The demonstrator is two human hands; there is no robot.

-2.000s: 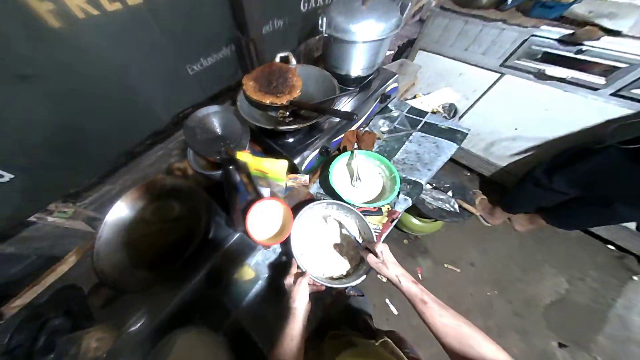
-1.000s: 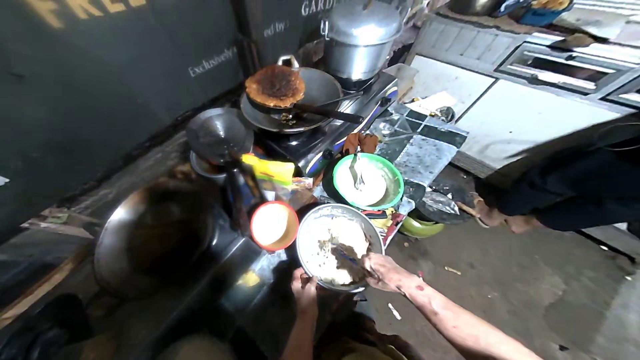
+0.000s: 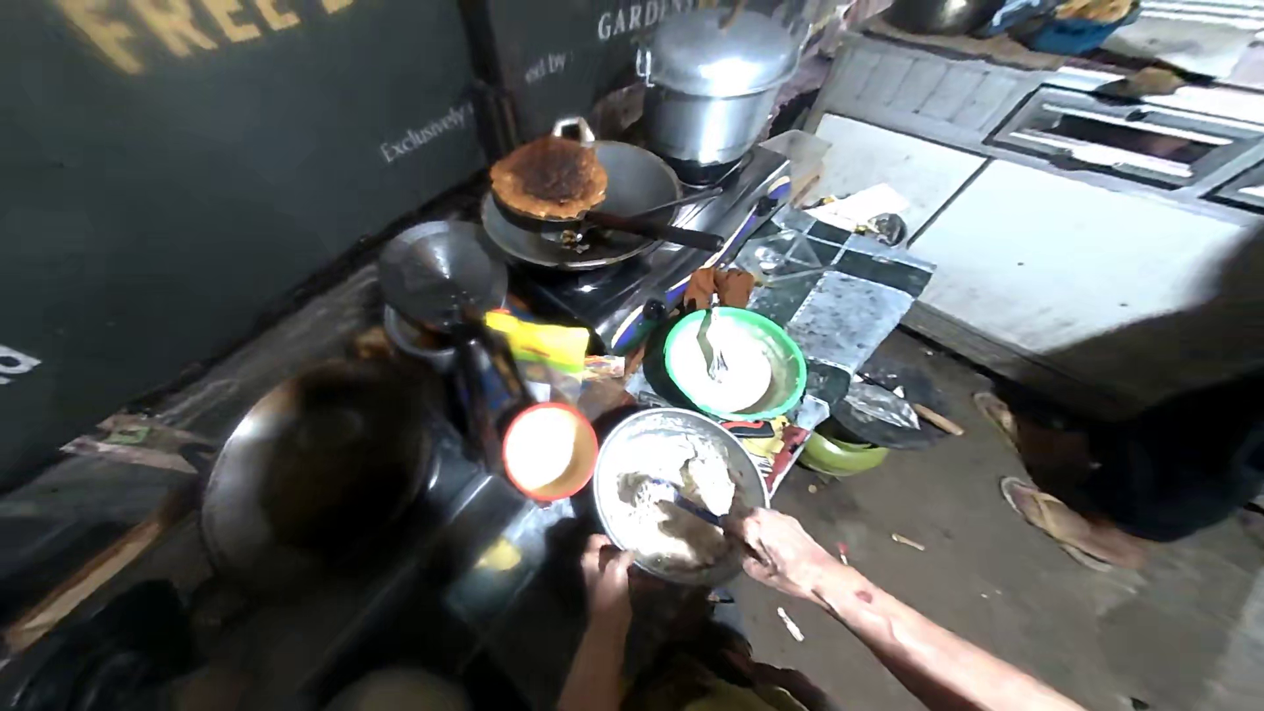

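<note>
A metal bowl (image 3: 614, 464) holds a pale, lumpy mixture. My left hand (image 3: 606, 578) grips its lower left rim. My right hand (image 3: 775, 548), at the lower right rim, is closed on the handle of a stirring utensil (image 3: 694, 508) whose working end is in the mixture. Left of the bowl stands an orange-rimmed container (image 3: 549, 451) with pale contents. Behind it, a green bowl (image 3: 790, 370) holds a whitish substance and a metal utensil (image 3: 707, 346). A browned flat cake (image 3: 550, 178) sits on a small pan over a wok (image 3: 637, 173) on the stove.
A lidded aluminium pot (image 3: 716, 109) stands on the stove (image 3: 632, 316). Two dark pans, one a large wok (image 3: 237, 484), are at the left. A yellow packet (image 3: 543, 343) lies near the stove. A person's sandalled feet (image 3: 1062, 518) are at the right, near white cabinets (image 3: 1096, 237).
The utensil in my right hand has moved within the metal bowl, and the pale mixture has changed shape. My left hand stays at the rim.
</note>
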